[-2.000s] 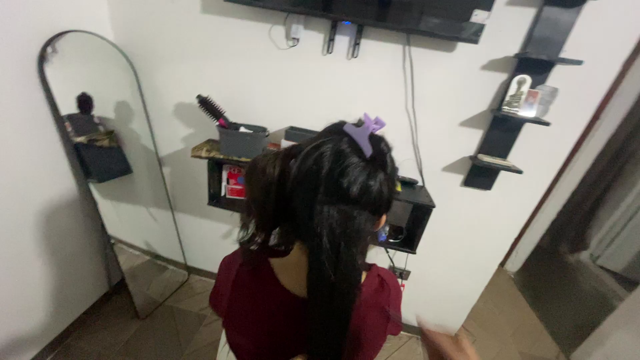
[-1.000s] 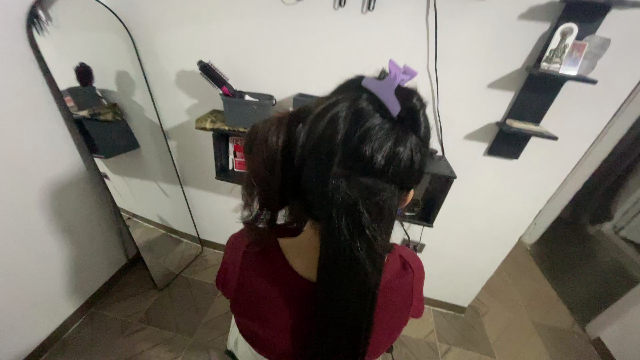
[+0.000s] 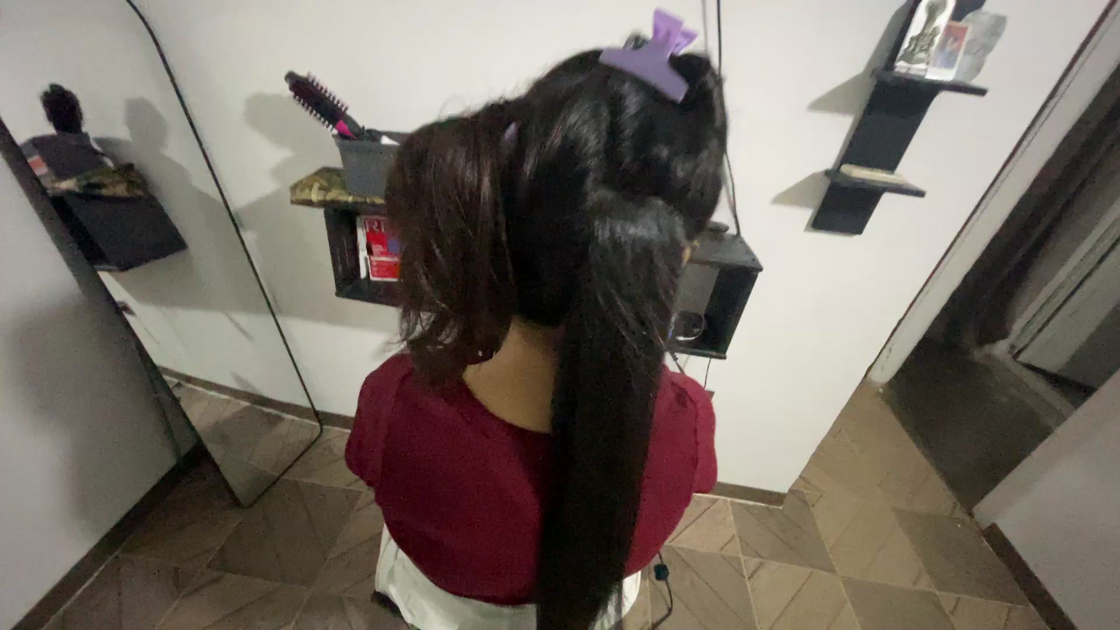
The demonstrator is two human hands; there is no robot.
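Neither my left hand nor my right hand shows in the head view. A person in a dark red top [image 3: 472, 525] sits with their back to me. A lilac hair claw clip [image 3: 656, 57] grips the dark hair at the top of the head. One long, straight section of hair [image 3: 604, 437] hangs down the right of the back, past the waist. On the left a shorter, browner section [image 3: 451, 227] falls loosely to the shoulder. Some of the neck shows between the two sections.
A round hairbrush [image 3: 324, 107] stands in a grey bin [image 3: 367, 166] on a black wall shelf [image 3: 739, 254]. A tall arched mirror [image 3: 245, 420] leans at the left. Another black shelf [image 3: 875, 131] holds small items. A cable with a plug [image 3: 661, 571] lies on the tiled floor.
A hand at the lower right two seconds ago is out of view. The view has moved closer to the seated person.
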